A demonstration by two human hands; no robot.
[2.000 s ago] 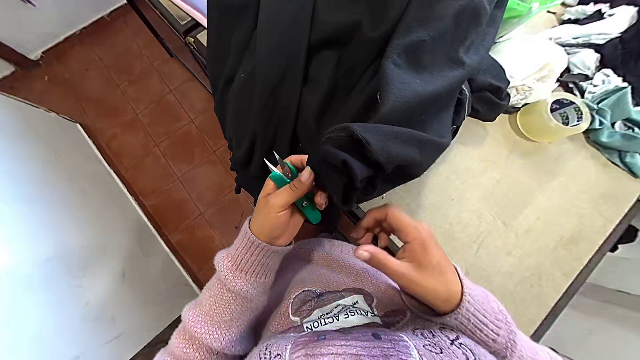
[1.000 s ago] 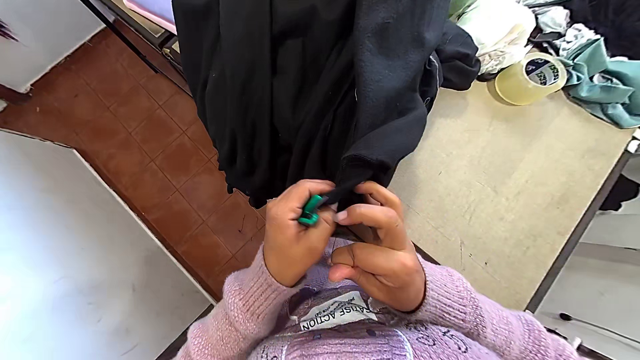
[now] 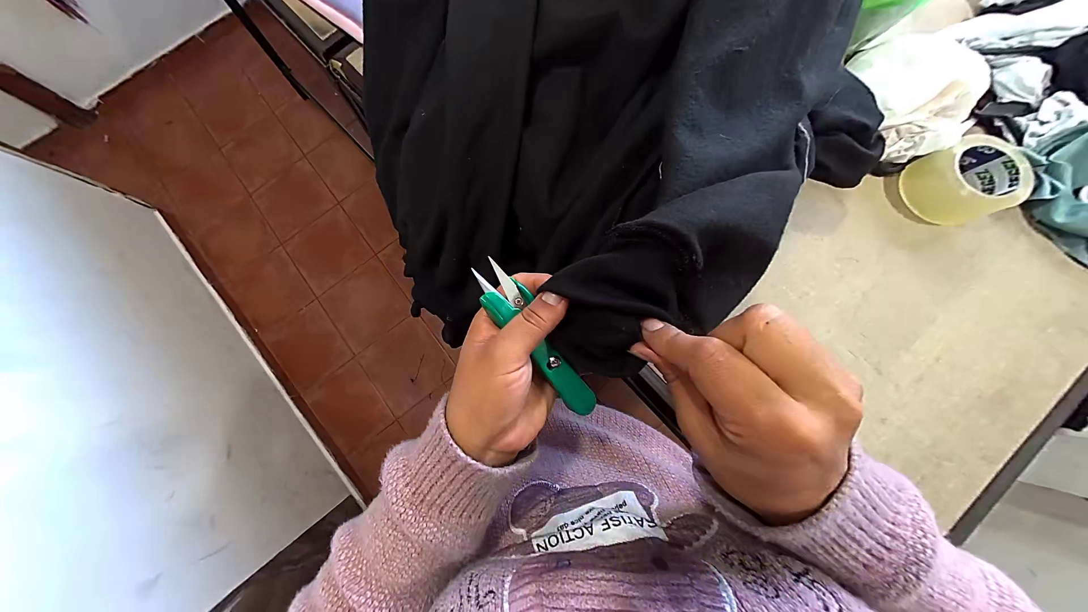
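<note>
A black fabric garment (image 3: 586, 144) hangs over the near left side of the table, its bunched lower end between my hands. My left hand (image 3: 510, 374) holds green thread snips (image 3: 552, 361) against the palm, their two pointed blades apart and tilted up to the left. The thumb of that hand also presses on the black cloth's edge. My right hand (image 3: 756, 408) pinches the cloth's lower edge between thumb and fingertips; its other fingers are curled.
On the pale tabletop (image 3: 926, 314), a roll of clear tape (image 3: 965, 180) lies at the right, beside white cloth (image 3: 922, 85) and teal cloth (image 3: 1067, 187). A white panel (image 3: 144, 391) stands at the left over the red tiled floor (image 3: 297, 229).
My hands have moved apart from where they met one second ago. The snips' blades, hidden then, now show, and the cloth's end is spread between my hands.
</note>
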